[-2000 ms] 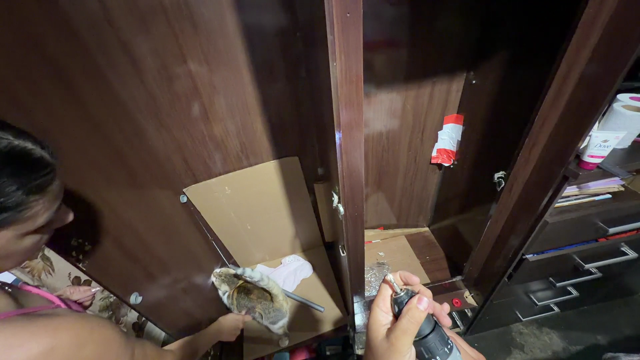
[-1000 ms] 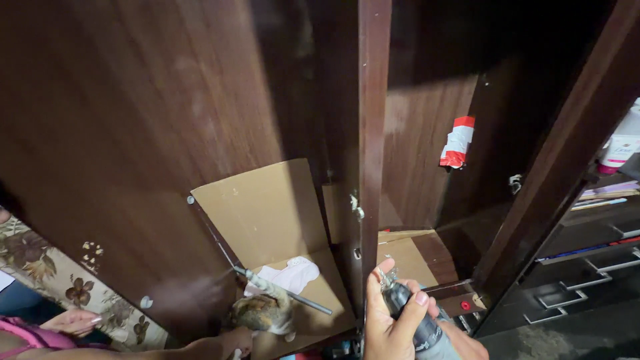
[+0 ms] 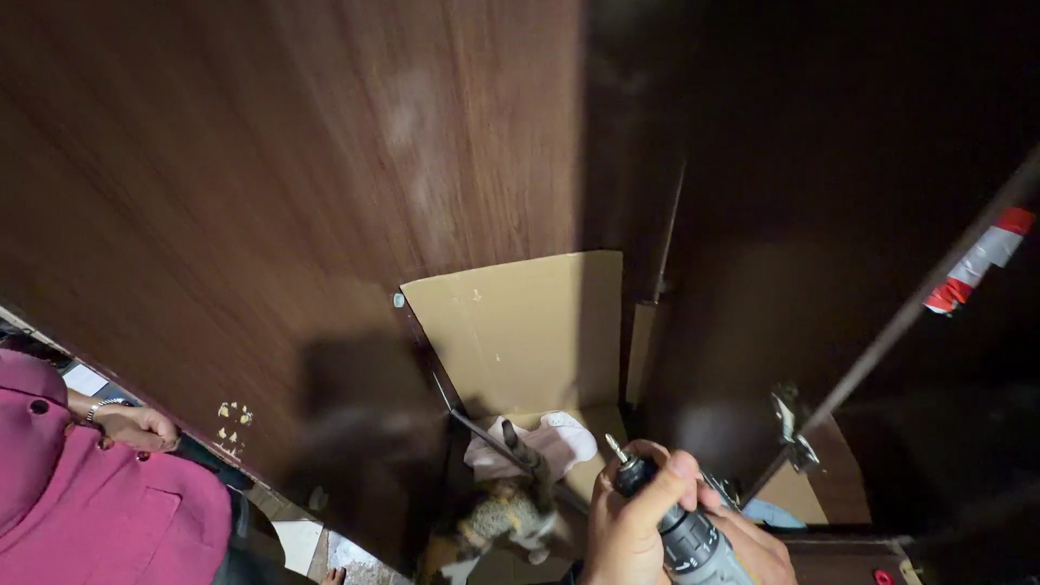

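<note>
A cordless drill (image 3: pixel 691 540) with a screwdriver bit (image 3: pixel 616 448) in its chuck is held at the lower right, the bit pointing up and left. My left hand (image 3: pixel 626 532) wraps the near side of the chuck. On the drill's far side is my right hand (image 3: pixel 751 540), partly hidden by the body; the handle is out of view. Left of my hands, a mottled cat (image 3: pixel 508 516) stands low in the cabinet, tail raised. Behind it lie a pale pink cloth (image 3: pixel 491 455) and a thin rod (image 3: pixel 486 436). A cardboard sheet (image 3: pixel 528 333) leans against the cabinet's back.
The dark wood cabinet panel (image 3: pixel 325 179) fills the upper left. A person in a pink shirt (image 3: pixel 122 504) is at the lower left, one hand (image 3: pixel 146 428) closed. Metal hinge hardware (image 3: pixel 800 455) sticks out at right, below red and white tape (image 3: pixel 979 260).
The other person's hand, at the cat in the earlier frames, is no longer there. The cat now has its tail up. The view has shifted left. The drill stays in my hands.
</note>
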